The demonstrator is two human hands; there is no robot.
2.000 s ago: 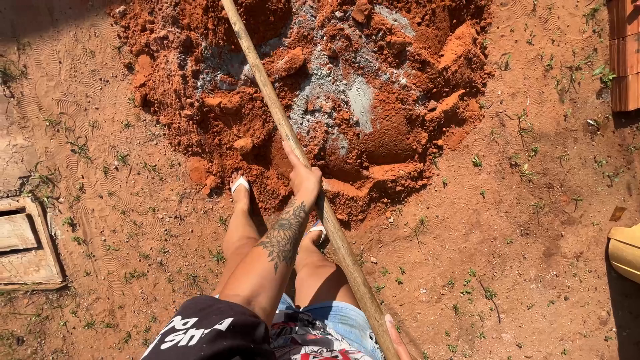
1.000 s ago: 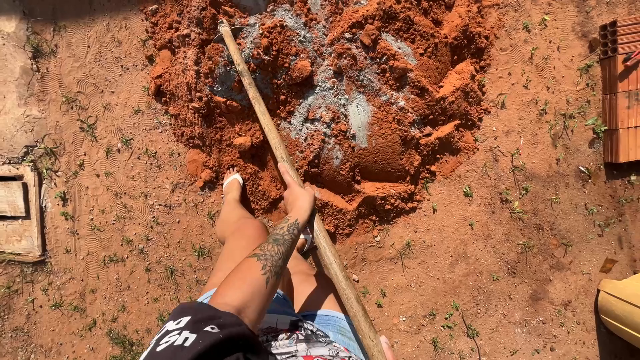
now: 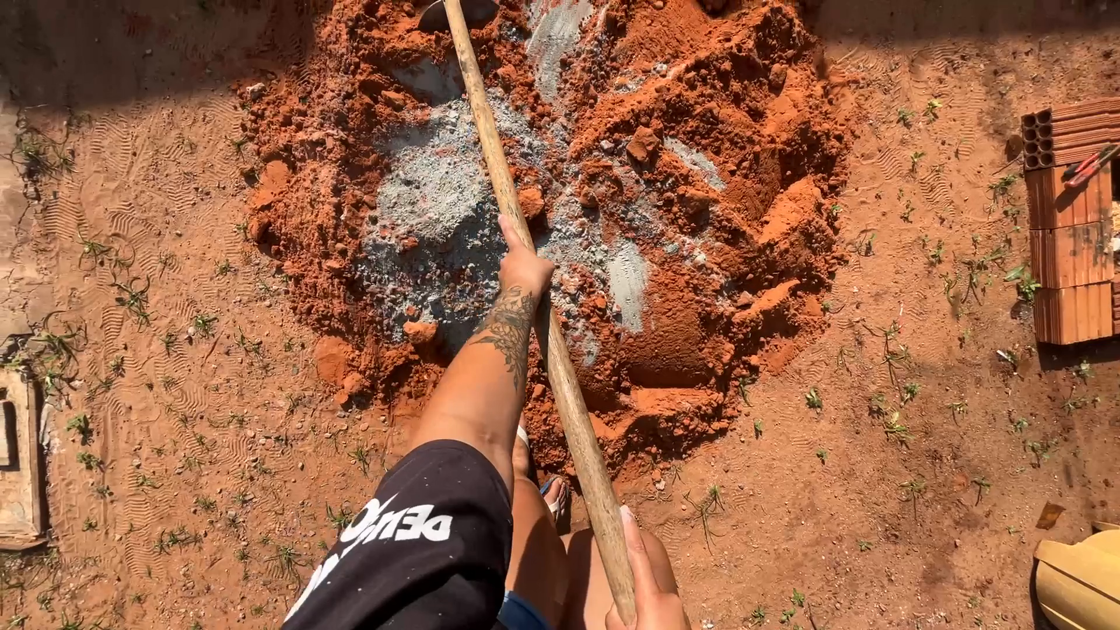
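A long wooden handle (image 3: 569,394) runs from my lap up over a mound of reddish soil (image 3: 726,114) mixed with grey powder (image 3: 437,175). At the handle's far end a dark metal blade (image 3: 472,12), like a hoe's, shows partly at the top edge, against the soil. My left hand (image 3: 527,267), below a tattooed forearm, is closed around the middle of the handle. Near the bottom edge my right hand (image 3: 647,586) grips the handle's lower end, its fingers partly cut off by the frame.
My sandalled feet (image 3: 553,494) stand at the mound's near edge. Hollow clay bricks (image 3: 1072,254) are stacked at the right, with a red-handled tool (image 3: 1089,166) on top. A yellow object (image 3: 1081,577) lies lower right, a framed slab (image 3: 22,464) at the left. Small weeds dot the dirt ground.
My left hand and the handle have reached farther out over the mound. The dark blade now shows at the top; the grey patch on the left looks larger and more exposed.
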